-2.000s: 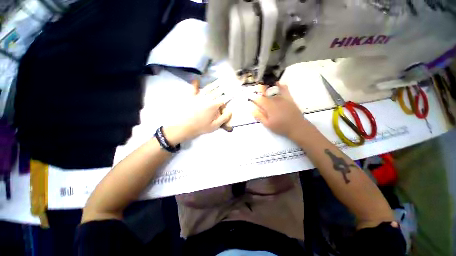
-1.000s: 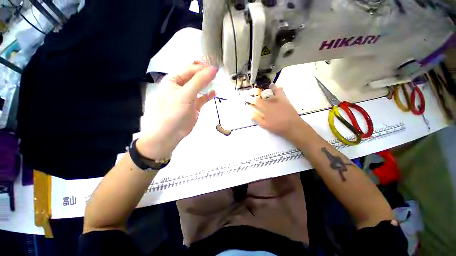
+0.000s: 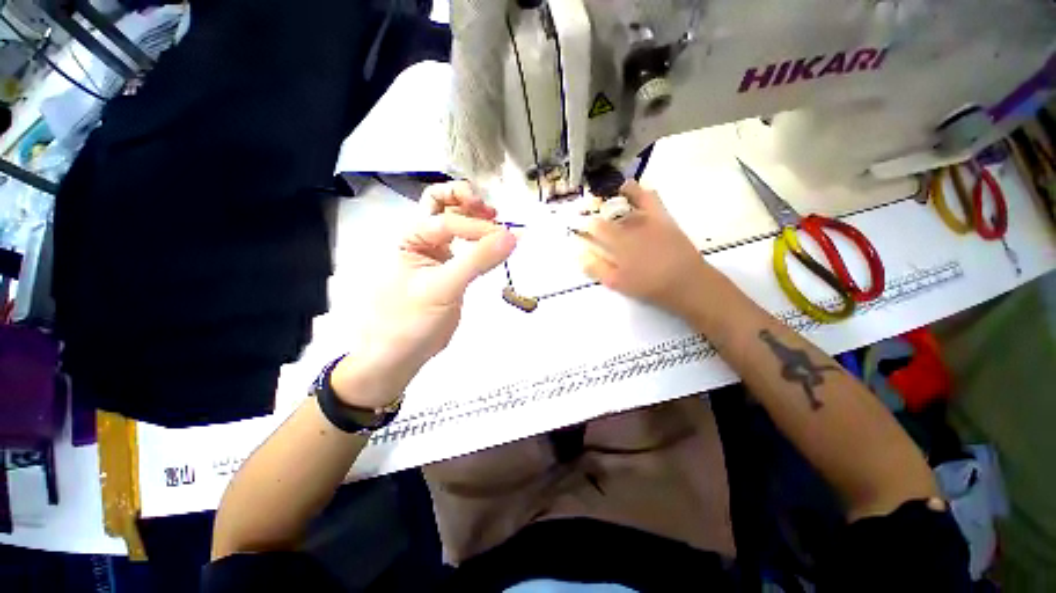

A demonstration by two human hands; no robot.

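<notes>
The white sewing machine (image 3: 741, 70) marked HIKARI stands over the table, with its presser foot (image 3: 559, 185) low at the bed. My left hand (image 3: 429, 278) is raised just left of the foot, thumb and fingertips drawn together; whether they pinch a thread or cloth edge cannot be told. My right hand (image 3: 649, 255) rests on the bed right of the foot, fingers curled beside the small pale guide (image 3: 615, 209); what lies under the fingertips is hidden by glare. A pale grey piece (image 3: 405, 122) lies left of the machine head.
Black fabric panels (image 3: 197, 232) are piled at the left. Scissors (image 3: 816, 261) with yellow and red loops lie right of my right hand, and second scissors (image 3: 975, 203) lie at the far right. A yellow tape strip (image 3: 119, 481) hangs at the left front edge.
My left hand first lifted off the bed with fingers spread, then came down and right towards the foot with fingertips drawn together. My right hand has stayed beside the foot.
</notes>
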